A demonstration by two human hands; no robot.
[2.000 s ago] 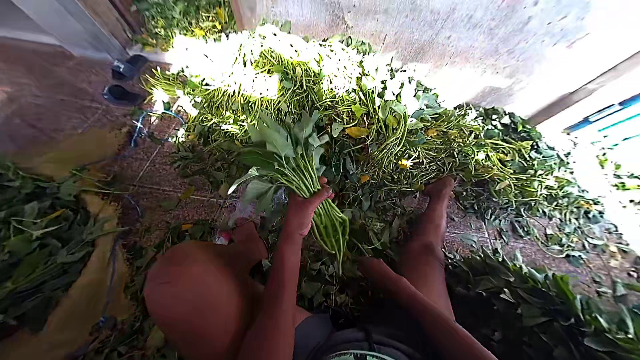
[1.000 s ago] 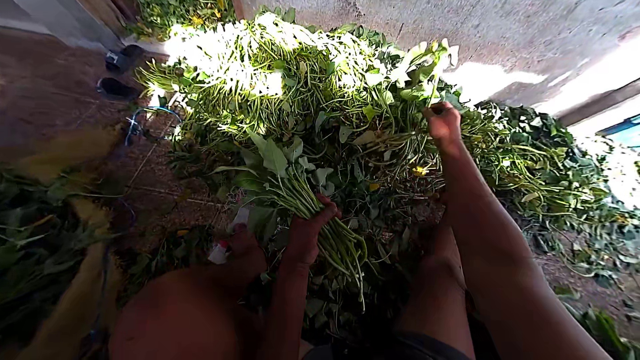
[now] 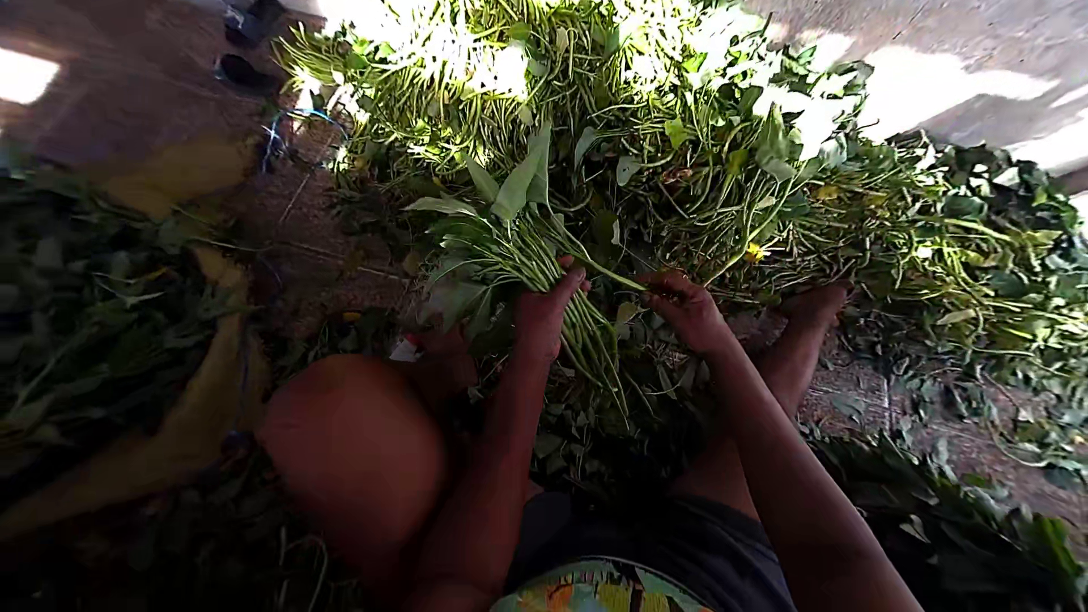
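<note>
My left hand (image 3: 548, 314) is closed around a bunch of long-stemmed leafy greens (image 3: 586, 340), with the leaves toward the upper left and the stem ends toward the lower right. Just right of the bunch, my right hand (image 3: 684, 310) pinches the lower end of a green stem (image 3: 619, 277), whose upper part reaches the bunch's leaves. Its fingertips are partly in shadow. A large heap of the same greens (image 3: 646, 161) spreads behind both hands, brightly sunlit at the top.
A pair of dark sandals (image 3: 245, 75) and a blue cord (image 3: 274, 136) lie on the floor at upper left. More leafy greens (image 3: 93, 314) rest on yellowish sacking (image 3: 191, 374) at left, and others (image 3: 943, 510) at lower right. My bent legs frame the work. A wall stands at upper right.
My right hand has come back from the heap at the right to beside the bunch and now holds a stem. My left hand still grips the bunch.
</note>
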